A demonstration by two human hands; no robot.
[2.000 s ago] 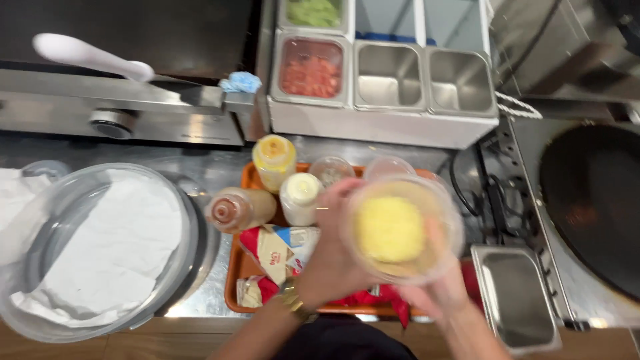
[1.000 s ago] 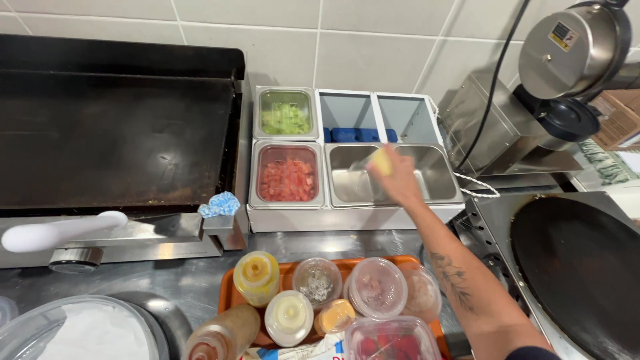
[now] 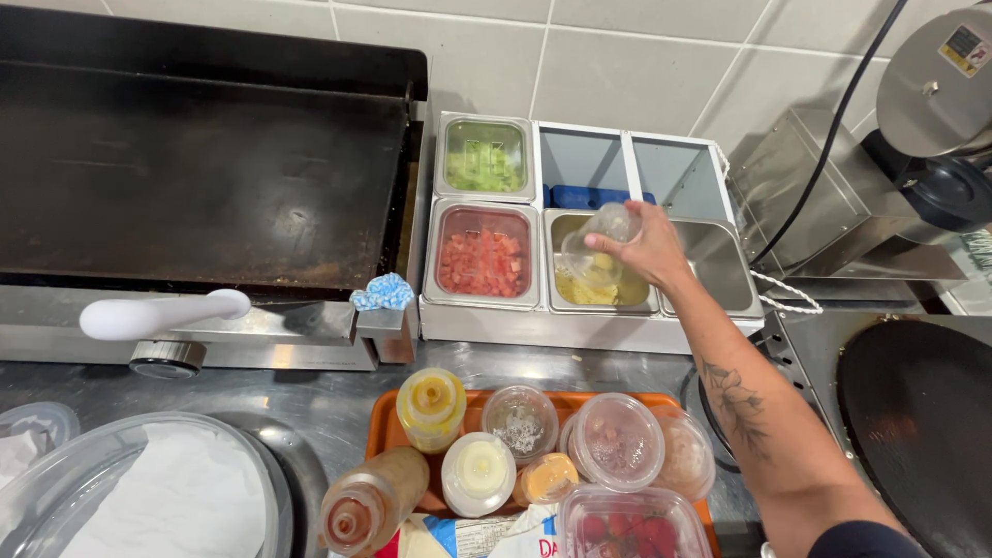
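My right hand [image 3: 647, 244] grips a clear plastic cup [image 3: 593, 252], tipped over a steel insert pan [image 3: 643, 298]. Yellow shredded food [image 3: 581, 288] lies in that pan, with some still at the cup's mouth. To its left sits a lidded pan of diced red food [image 3: 480, 260], and behind that a lidded pan of chopped green food [image 3: 486, 164]. On the right is a bare steel pan [image 3: 717, 267]. My left hand is out of view.
An orange tray [image 3: 380, 422] nearer me holds squeeze bottles [image 3: 432, 409], lidded cups [image 3: 616, 442] and a strawberry box [image 3: 635, 527]. A flat griddle [image 3: 201, 170] stands left, a round black hot plate [image 3: 922, 411] right. A large clear tub [image 3: 263, 465] is at lower left.
Two seconds ago both hands held the cup of yellow food above the tray. My right hand now has it over the pan, which was bare and now holds yellow food. My left hand has left view.
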